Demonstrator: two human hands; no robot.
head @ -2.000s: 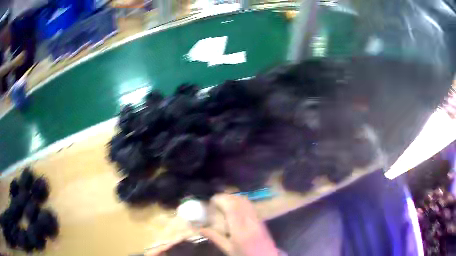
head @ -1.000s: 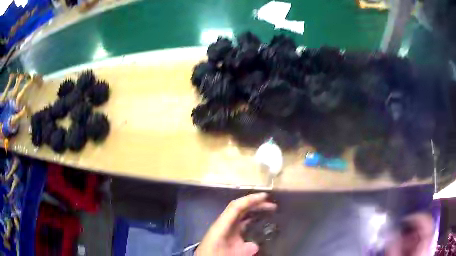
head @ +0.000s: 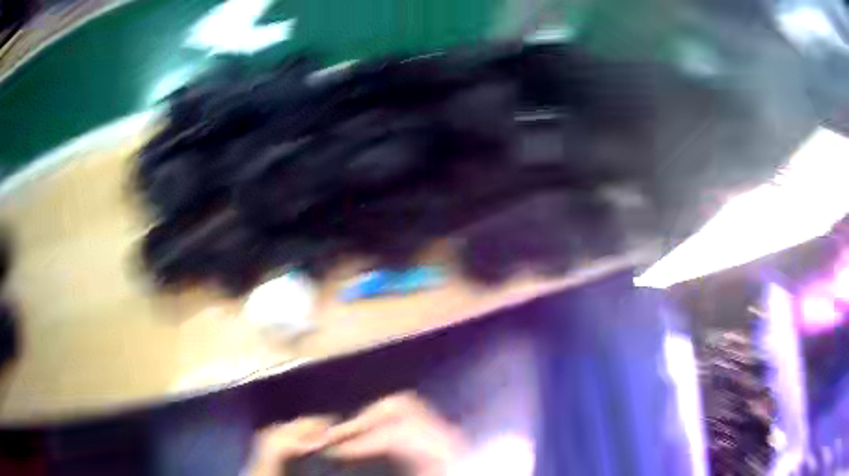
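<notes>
My left hand (head: pixel 290 442) and my right hand (head: pixel 405 431) are close together at the bottom of the view, below the table edge, blurred and partly cut off. Something dark lies between and under them, perhaps a black hair piece, too blurred to tell. A large heap of black spiky hair pieces (head: pixel 344 167) lies on the tan worktop (head: pixel 84 325). The white glue bottle (head: pixel 282 303) stands at the heap's front, near the table edge. A small blue packet (head: pixel 393 283) lies just right of it.
Behind the heap runs the green conveyor belt (head: pixel 363 23) with a white patch on it. Part of a small black cluster (head: pixel 6 316) is cut off at the left edge. At right are a bright white edge (head: pixel 754 218) and a bin of dark brownish pieces (head: pixel 735 400).
The view has swung right, so table things sit further left. My hands, apart a second ago, are now together. The glue bottle, touched by a hand two seconds ago, stands free.
</notes>
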